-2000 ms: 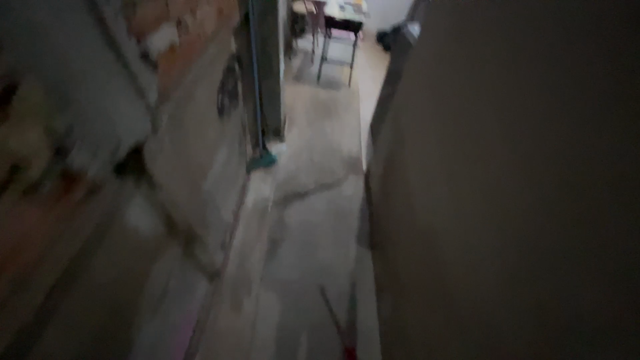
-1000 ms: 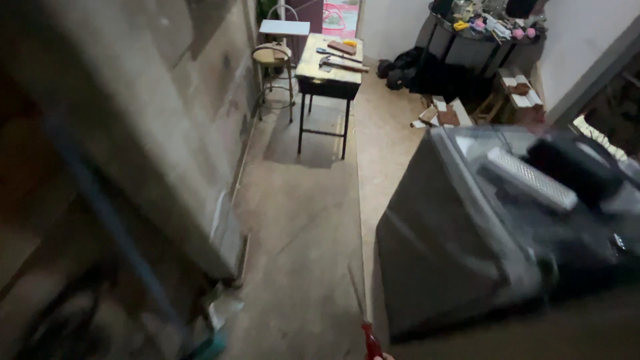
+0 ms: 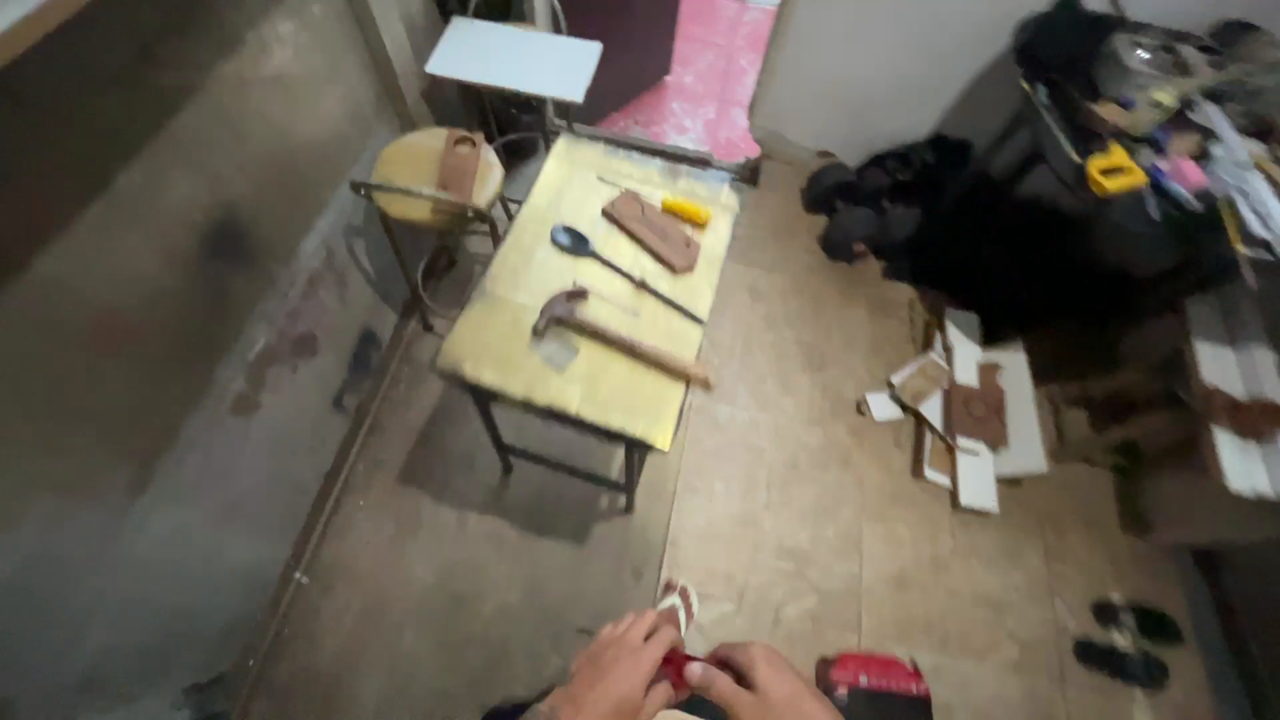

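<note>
At the bottom of the view my left hand (image 3: pixel 622 665) and my right hand (image 3: pixel 752 682) come together around a small red thing (image 3: pixel 678 670), probably the red handle of a tool; the rest of it is hidden by my fingers. Ahead of them stands a small yellow-topped table (image 3: pixel 500 340) with dark metal legs. On it lie a claw hammer (image 3: pixel 630 345) with a wooden handle, a dark long-handled spoon (image 3: pixel 640 283), a brown wooden piece (image 3: pixel 652 232) and a yellow handle (image 3: pixel 686 211) beside that piece.
A round stool (image 3: pixel 405 180) holding a brown wooden piece (image 3: pixel 460 165) stands by the left wall, near a white-topped chair (image 3: pixel 515 60). Wood scraps (image 3: pixel 1015 410) lie on the floor at right, below a cluttered table. Black sandals (image 3: pixel 1120 660) and a red-and-black object (image 3: pixel 875 685) are lower right.
The view has moved forward to the yellow-topped table. Both hands now show at the bottom; one second ago only fingertips on a red-handled tool with a thin shaft were visible.
</note>
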